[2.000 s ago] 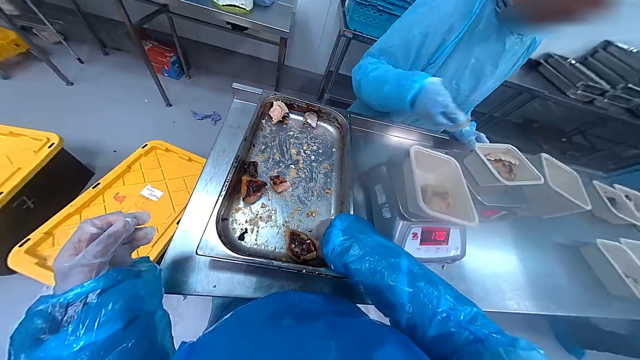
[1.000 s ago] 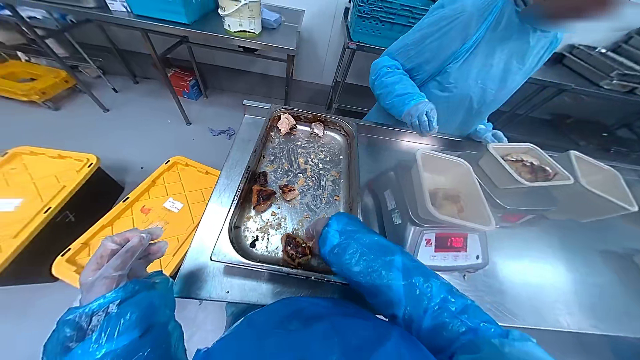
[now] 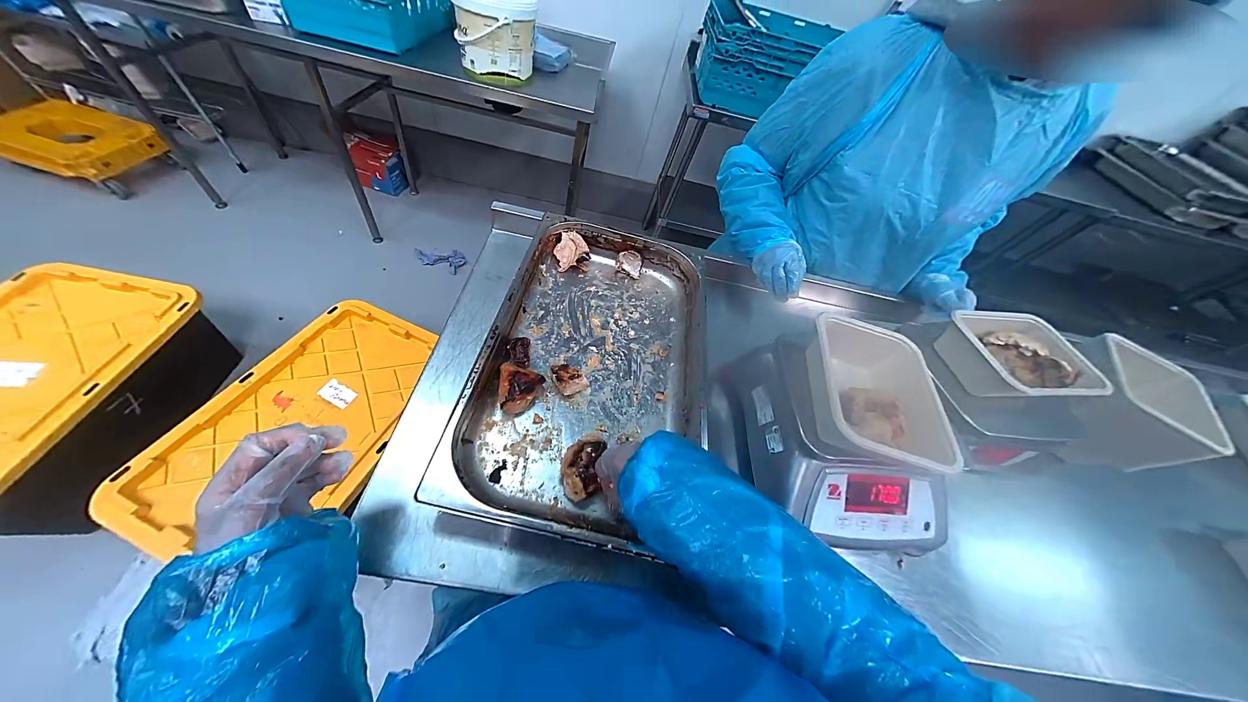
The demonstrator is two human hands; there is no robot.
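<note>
A deep steel tray (image 3: 624,327) with grease and crumbs stands on the steel table. In its near right part my right hand (image 3: 616,476) touches a browned piece of cooked meat (image 3: 583,468); the fingers are partly hidden by the blue sleeve, so the grip is unclear. Dark roasted pieces (image 3: 520,387) lie at the tray's left, and two pale pieces (image 3: 571,251) at its far end. My left hand (image 3: 278,478), in a clear glove, is raised left of the table, its thumb and fingertips close together.
Right of the tray, a digital scale (image 3: 871,507) carries a pale plastic tub (image 3: 882,390) with meat inside. More tubs (image 3: 1024,353) stand further right. A co-worker's gloved hands (image 3: 780,270) rest at the table's far edge. Yellow-lidded bins (image 3: 283,409) stand on the left.
The co-worker's hand has drawn back from the tubs to the table's far edge. My right hand stays by the near meat piece. The view has shifted.
</note>
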